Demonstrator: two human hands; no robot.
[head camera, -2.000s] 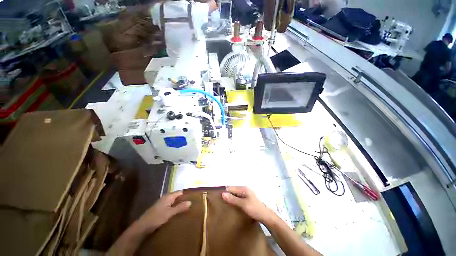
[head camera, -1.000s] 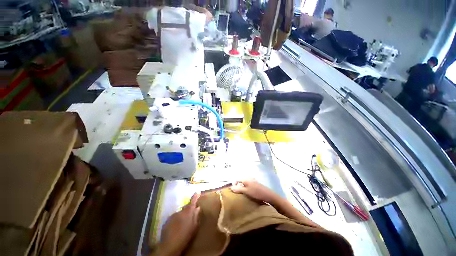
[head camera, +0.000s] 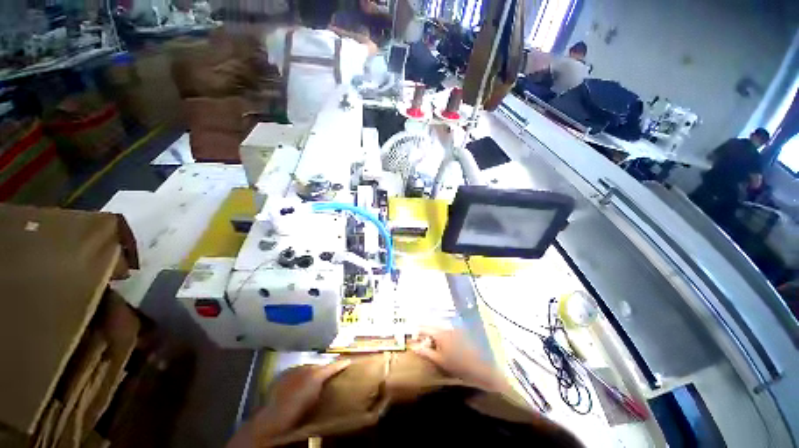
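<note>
The brown bag body (head camera: 350, 394) lies in front of the sewing machine (head camera: 285, 297), its top edge at the yellow-orange work clamp (head camera: 372, 344) under the head. A lighter tan strip runs down its middle. My left hand (head camera: 302, 394) is on the left part of the piece, blurred, holding it near the top edge. My right hand (head camera: 442, 354) holds the edge at the right, its fingertips beside the clamp. The lower part of the piece is dark and cut off by the frame's bottom.
A tall brown pile (head camera: 53, 306) stands at left. The control screen (head camera: 506, 223) is right of the head. A cable (head camera: 565, 372), tape roll (head camera: 578, 308), slim dark tool (head camera: 530, 385) and red-handled tool (head camera: 624, 398) lie at right. Other people work behind.
The brown piece and both hands have moved forward, so its top edge is now at the clamp. My view has shifted, and the machine appears lower and nearer.
</note>
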